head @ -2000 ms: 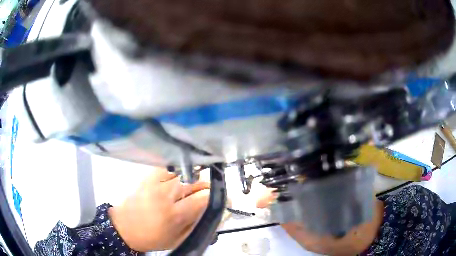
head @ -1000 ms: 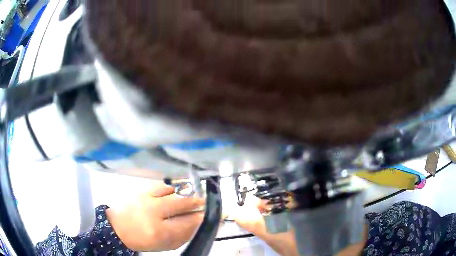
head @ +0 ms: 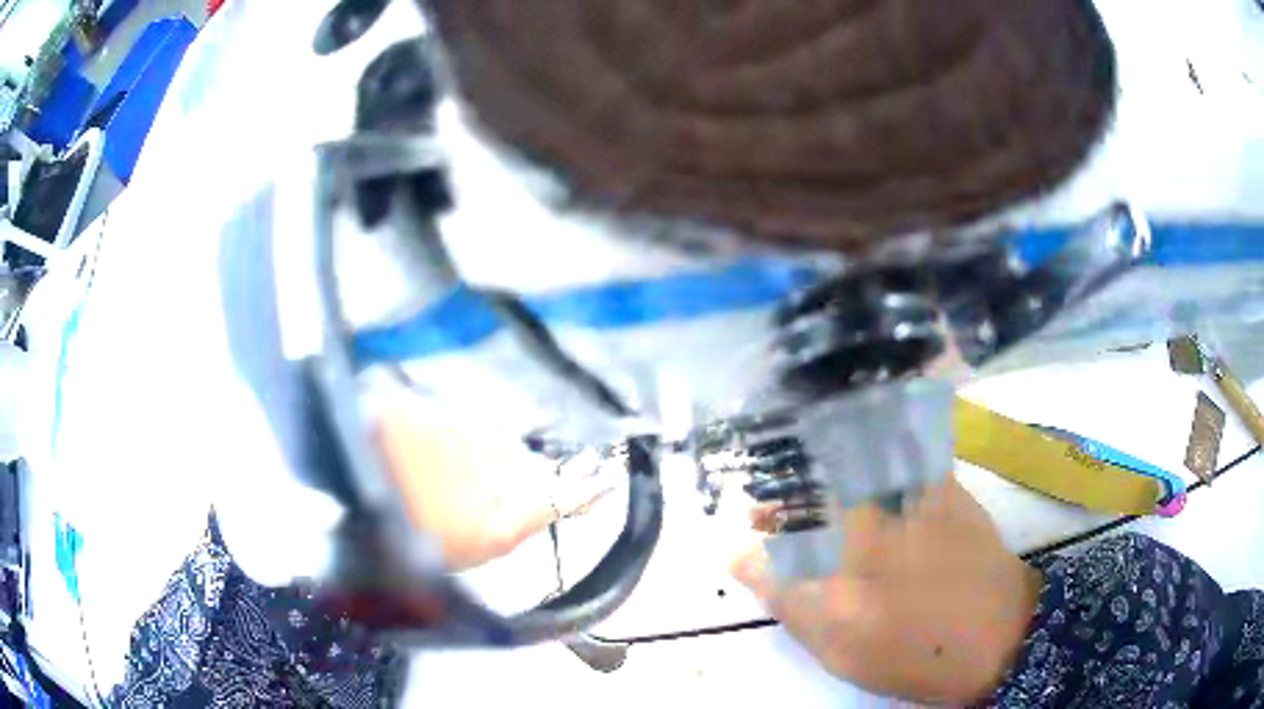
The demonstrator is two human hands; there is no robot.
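The white sewing machine head with its blue stripe (head: 665,298) fills the middle of the view. Its tension assembly (head: 853,339) and a curved dark bar (head: 645,533) hide part of the work area. My left hand (head: 458,485) lies left of the presser foot area, blurred and partly covered by machine parts. My right hand (head: 922,596) lies right of it, its fingers partly behind the grey block below the tension assembly. Both hands are low by the bed. What the fingers hold cannot be made out. The bright white surface between them shows no clear fabric edge.
A brown quilted pad (head: 790,118) covers the top middle. A yellow strip (head: 1047,460) lies right of my right hand, with blue and pink snips handles (head: 1173,496) beside it. A brown swatch (head: 1205,438) and a tan-handled tool (head: 1238,393) lie further right. Blue bins (head: 146,90) stand far left.
The view has shifted, with the brown pad smaller and higher. My left hand now shows farther from the curved bar, more covered by machine parts. More of my right hand shows.
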